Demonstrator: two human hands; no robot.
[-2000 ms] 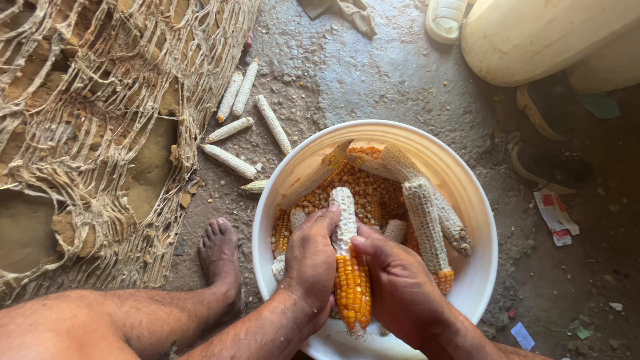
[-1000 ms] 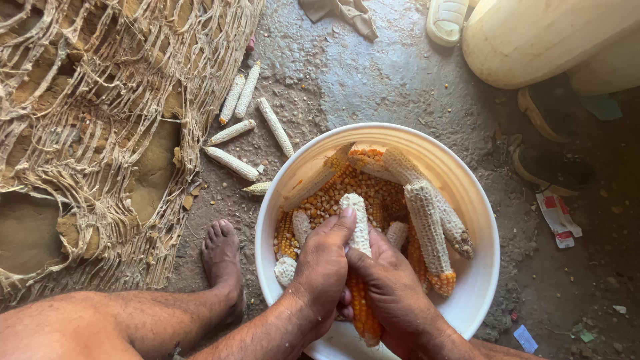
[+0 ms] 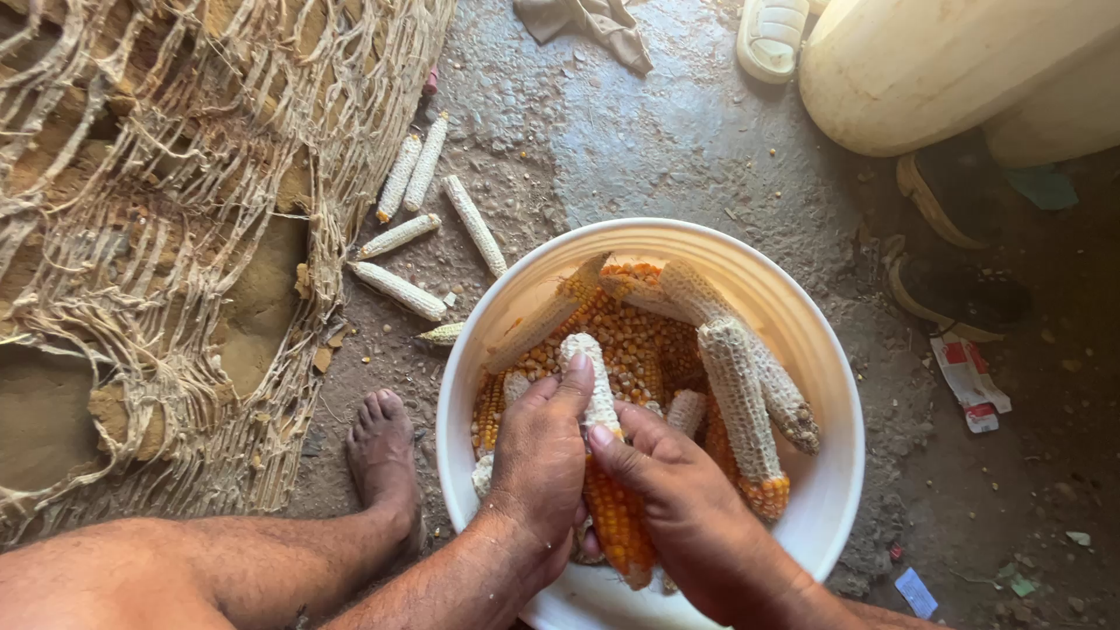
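Both hands grip one partly shelled corn cob (image 3: pixel 618 516) over a white plastic bucket (image 3: pixel 853 455). Its upper part is bare and white, its lower part still has orange kernels. My left hand (image 3: pixel 538 464) wraps the cob from the left, the thumb on the bare upper part. My right hand (image 3: pixel 691 494) holds it from the right, with the thumb near where the kernels begin. Loose corn kernels (image 3: pixel 626 350) lie in the bucket beneath. A mostly bare cob (image 3: pixel 739 398) with orange kernels at its lower end leans at the right inside, beside other cobs.
Several shelled cobs (image 3: pixel 398 291) lie on the ground left of the bucket, near a fibrous, net-like wall covering (image 3: pixel 324 219). My bare foot (image 3: pixel 382 446) rests beside the bucket. Large cream containers (image 3: pixel 910 70), dark shoes (image 3: pixel 958 289), a pale sandal (image 3: pixel 772 39) and a torn wrapper (image 3: pixel 969 381) lie around.
The hands stay around the same cob, while their grip and the cob's tilt have shifted slightly. The left thumb now lies over the bare upper part, where it did not in the oldest frame.
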